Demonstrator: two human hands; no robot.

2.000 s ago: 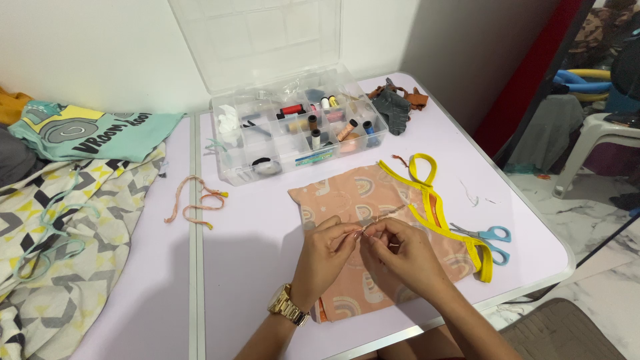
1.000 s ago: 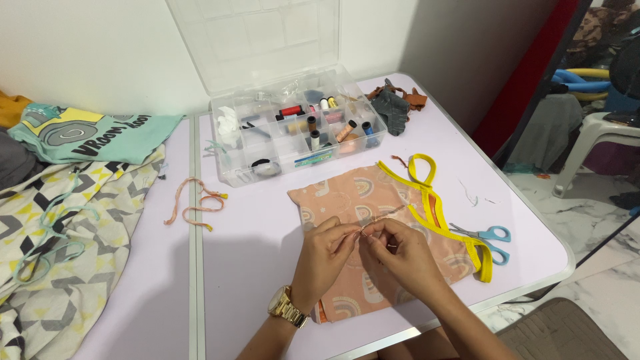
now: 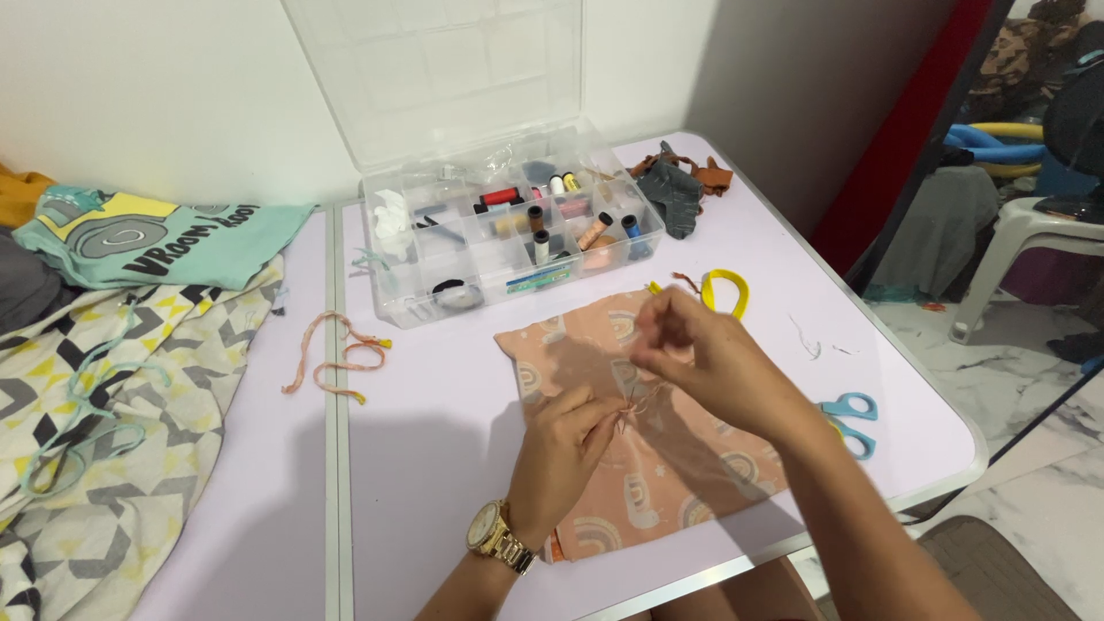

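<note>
A pink cloth with a rainbow print (image 3: 634, 492) lies on the white table. My left hand (image 3: 565, 448), a gold watch at its wrist, pinches a thin pinkish strand (image 3: 628, 407) over the cloth. My right hand (image 3: 699, 358) is raised above the cloth's upper right part, thumb and fingers curled and blurred; whether it holds the strand's other end I cannot tell. A yellow strip (image 3: 726, 291) loops beyond it, partly hidden. Blue-handled scissors (image 3: 854, 424) lie right of the cloth, their blades hidden behind my right forearm.
Behind the cloth stands an open clear compartment box (image 3: 483, 302) with thread spools. Grey and brown scraps (image 3: 671, 194) lie beside it. A pink braided cord (image 3: 349, 354) crosses the table seam. Patterned fabric (image 3: 147, 388) and a printed teal cloth (image 3: 172, 241) cover the left side.
My right hand has moved up and away from my left hand, where both were together before. It now covers part of the yellow strip. My left hand has stayed about where it was.
</note>
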